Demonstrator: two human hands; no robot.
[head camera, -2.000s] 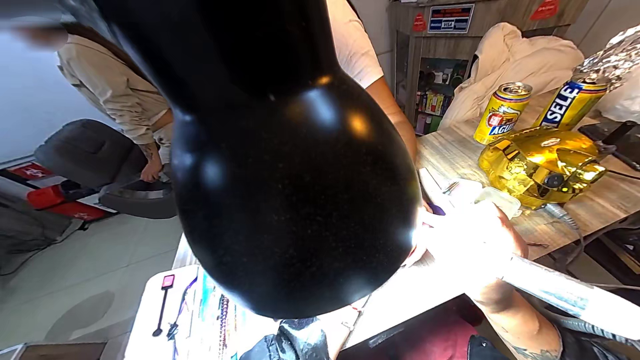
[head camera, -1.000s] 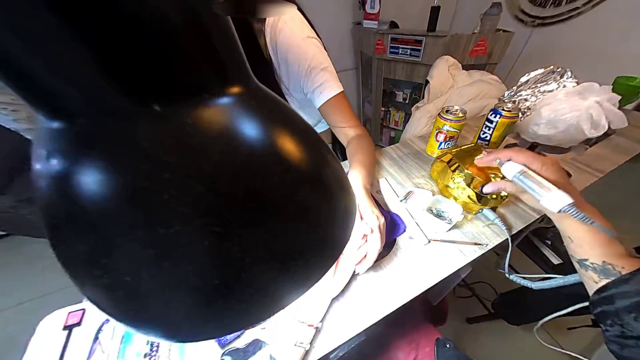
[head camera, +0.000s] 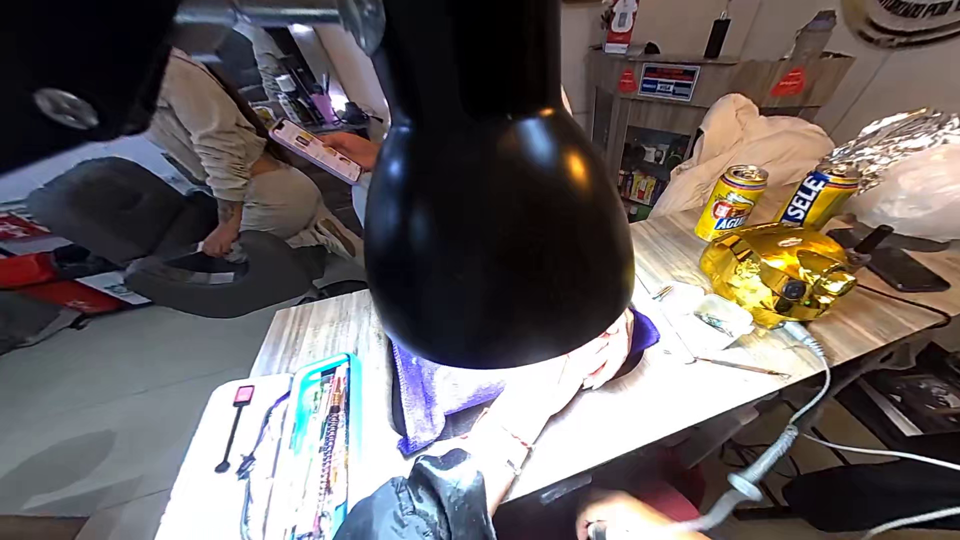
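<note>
My left hand (head camera: 566, 379) reaches from a black sleeve to the far side of a purple towel (head camera: 450, 390), against another person's hand (head camera: 611, 352). Glare and a black lamp head (head camera: 499, 247) hide much of it, so its grip is unclear. Low at the bottom edge, my blurred right hand (head camera: 622, 516) is closed around a corded handpiece, mostly cut off by the frame. Its pale cord (head camera: 772, 450) runs up to a shiny gold device (head camera: 780, 274). Between towel and device lie a small clear dish (head camera: 724, 319) and a thin brush-like tool (head camera: 742, 367).
An open turquoise case (head camera: 322, 450) of slender tools lies at left. Two yellow cans (head camera: 731, 202), a dark phone (head camera: 896, 262) and crumpled foil (head camera: 892, 139) are at back right. A person (head camera: 217, 135) sits at back left, near a grey chair (head camera: 120, 202).
My right hand has moved from beside the gold device, handpiece in it, down to the bottom edge. The view has shifted, and the lamp head covers less of it.
</note>
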